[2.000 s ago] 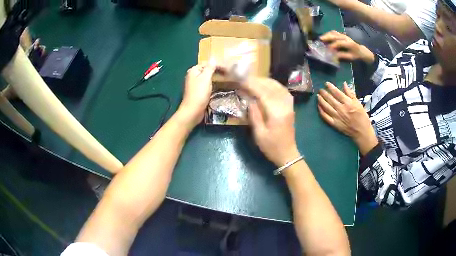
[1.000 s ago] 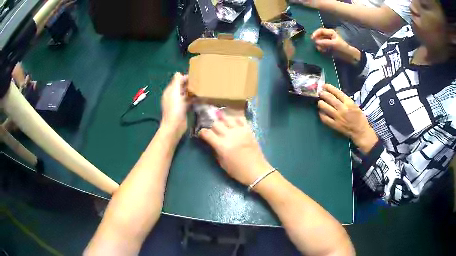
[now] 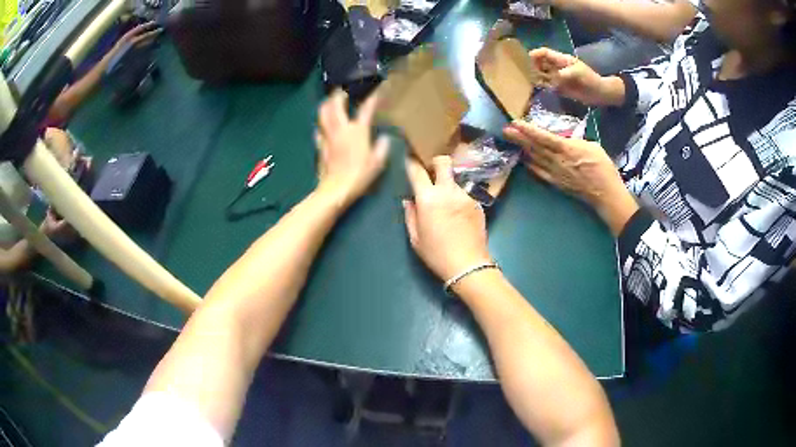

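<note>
An open carton stands right of centre, its brown lid (image 3: 429,113) raised and blurred. Accessory bags (image 3: 482,161) with red, white and dark bits fill it. My right hand (image 3: 445,214) is at the carton's near left edge, with fingers against the lid's base, and grips it there. My left hand (image 3: 347,148) is off the carton to the left, fingers spread, holding nothing. A loose RCA audio lead (image 3: 259,173) with red and white plugs lies on the green table (image 3: 349,301) left of my hands.
A person's hands (image 3: 572,170) hold another open carton (image 3: 509,74) at the right. Closed black cartons (image 3: 131,188) lie at the left near cream tubes (image 3: 113,231). A large dark case (image 3: 243,39) and more open cartons stand at the back.
The open carton has moved right and turned, with its lid now tilted. My left hand has let go of it and moved up and right. My right hand has shifted right from the bags to the carton's edge.
</note>
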